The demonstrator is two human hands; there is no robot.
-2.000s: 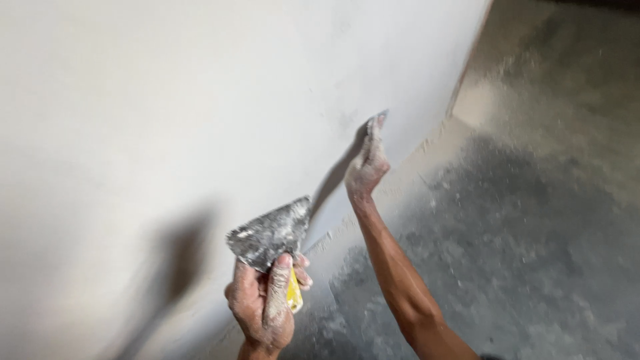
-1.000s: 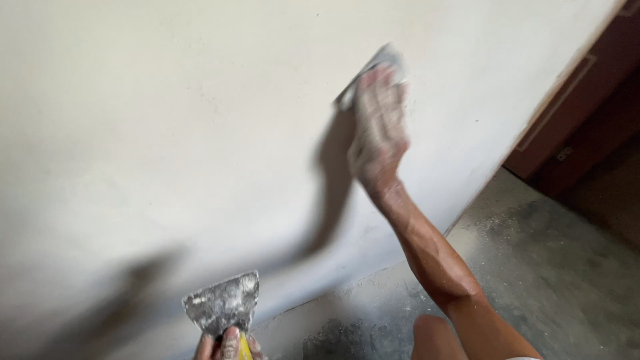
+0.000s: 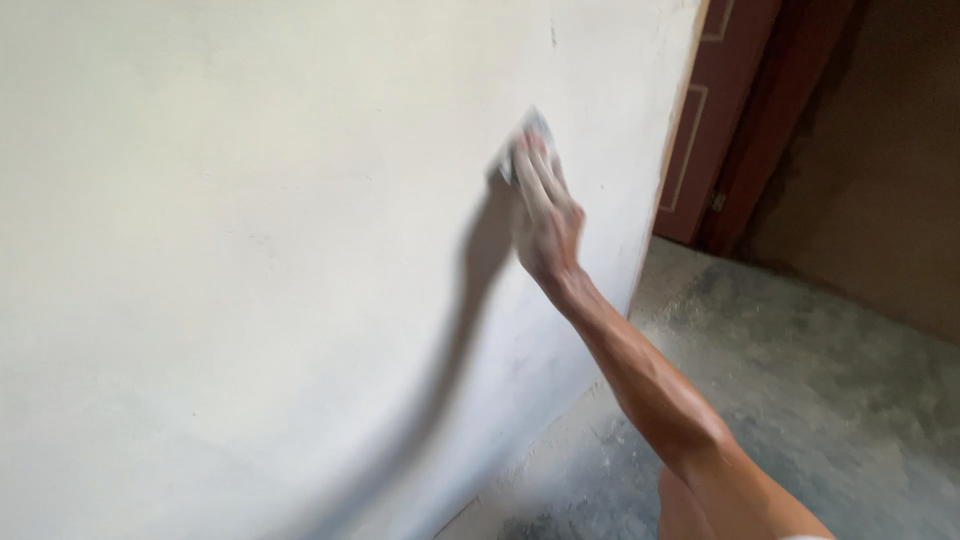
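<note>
My right hand (image 3: 549, 214), dusted with pale powder or plaster, reaches up against the white wall (image 3: 300, 225). It is closed on a thin metal putty knife blade (image 3: 534, 124), blurred by motion, whose edge lies at the wall's surface. The fingers lie flat along the blade and hide most of it. A dark shadow of the arm falls on the wall to the left. My left hand is outside the view, and so is the scraper with a yellow handle that it held in the earlier frames.
The wall ends at a vertical edge (image 3: 660, 187) on the right. Beyond it stand a reddish-brown panelled door (image 3: 686, 150) with a hinge and a brown wall (image 3: 870, 172). Grey, dusty concrete floor (image 3: 825, 382) lies below. My knee or leg (image 3: 679, 506) shows at the bottom.
From low near the wall's base, my right hand has gone up the wall with its blade. My left hand and its scraper have dropped out of view. The view has swung toward the door.
</note>
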